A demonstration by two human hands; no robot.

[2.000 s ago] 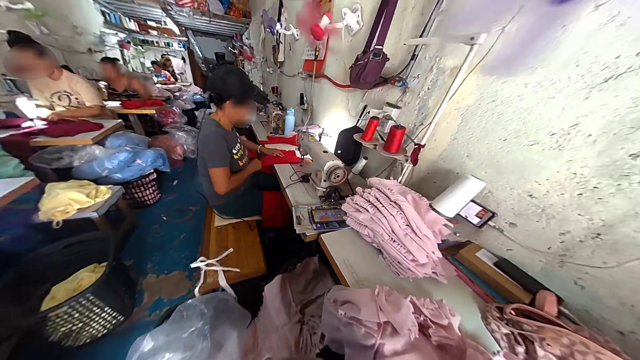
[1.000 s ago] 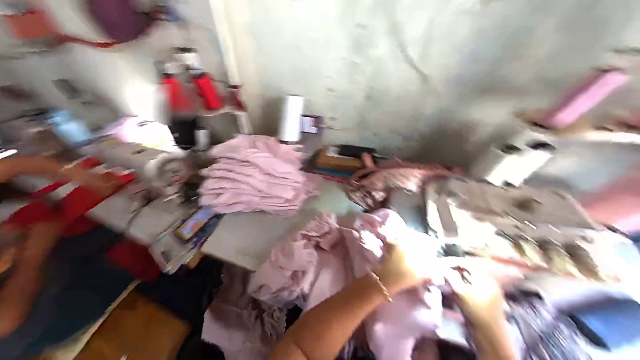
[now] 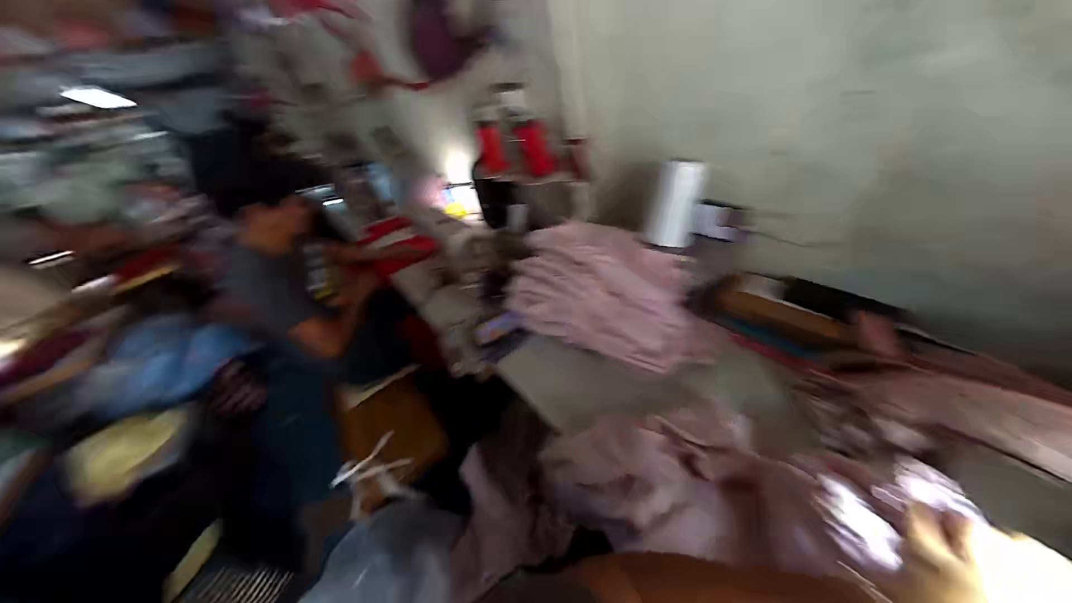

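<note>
Pink fabric [image 3: 636, 477] lies bunched along the bottom middle, reaching toward the lower right. My left forearm crosses the bottom edge, and my left hand [image 3: 946, 544] is at the pink fabric in the lower right corner, blurred and brightly lit. Whether its fingers grip the cloth cannot be told. My right hand cannot be made out. A stack of folded pink fabric pieces [image 3: 599, 293] rests on the grey table [image 3: 569, 385] beyond the loose cloth.
A co-worker [image 3: 285, 268] sits at the left by red fabric [image 3: 394, 247]. Red thread cones [image 3: 533, 149] and a white cone [image 3: 675, 203] stand near the wall. A phone [image 3: 718, 220] is beside the white cone. A plastic bag [image 3: 389, 548] lies low at the left.
The view has swung left since one second ago. Both hands were then together at the bunched pink fabric; now only one shows, at the lower right.
</note>
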